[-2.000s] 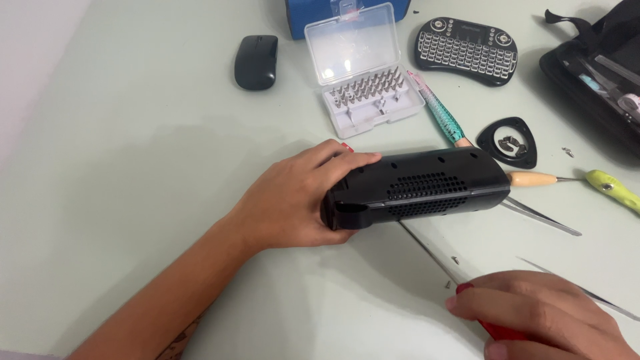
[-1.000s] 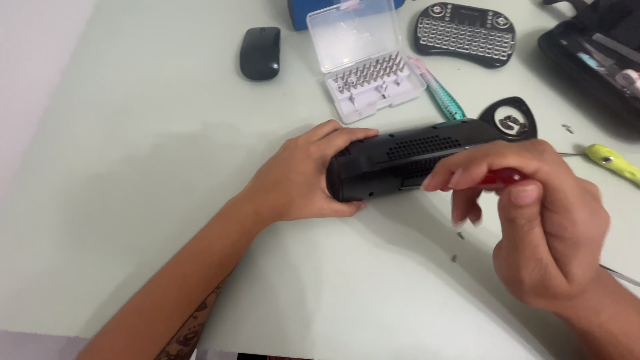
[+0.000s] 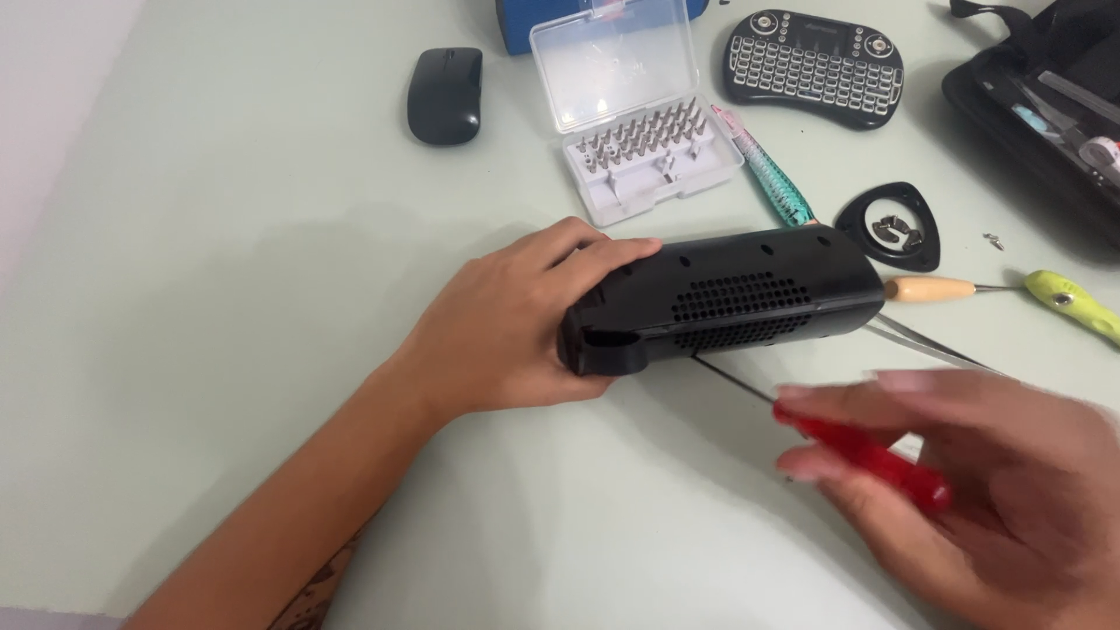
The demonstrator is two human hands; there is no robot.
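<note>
A black plastic housing with perforated vents (image 3: 744, 297) lies at the centre, tilted slightly. My left hand (image 3: 516, 324) grips its left end, fingers over the top edge and below. In my right hand (image 3: 971, 472) is a screwdriver with a red handle (image 3: 875, 455), held between thumb and fingers. The dark shaft of the screwdriver reaches the lower side of the housing; its tip is hidden there. Beyond the housing stands an open clear case of screwdriver bits (image 3: 647, 144). A black triangular ring (image 3: 927, 227) near the housing's right end has small metal parts within it.
A black mouse (image 3: 444, 96), a mini keyboard (image 3: 814, 70) and a blue object (image 3: 516, 26) lie farther back. On the right are a wooden-handled tool (image 3: 932, 288), a lime-green handle (image 3: 1072, 302), loose screws (image 3: 993, 240), tweezers (image 3: 936, 343), a teal-and-pink tool (image 3: 770, 175) and a black tool bag (image 3: 989, 87).
My right hand was over the housing's right part one second ago; it is now lower right, with the screwdriver pointing at the lower side. My left hand has kept its hold.
</note>
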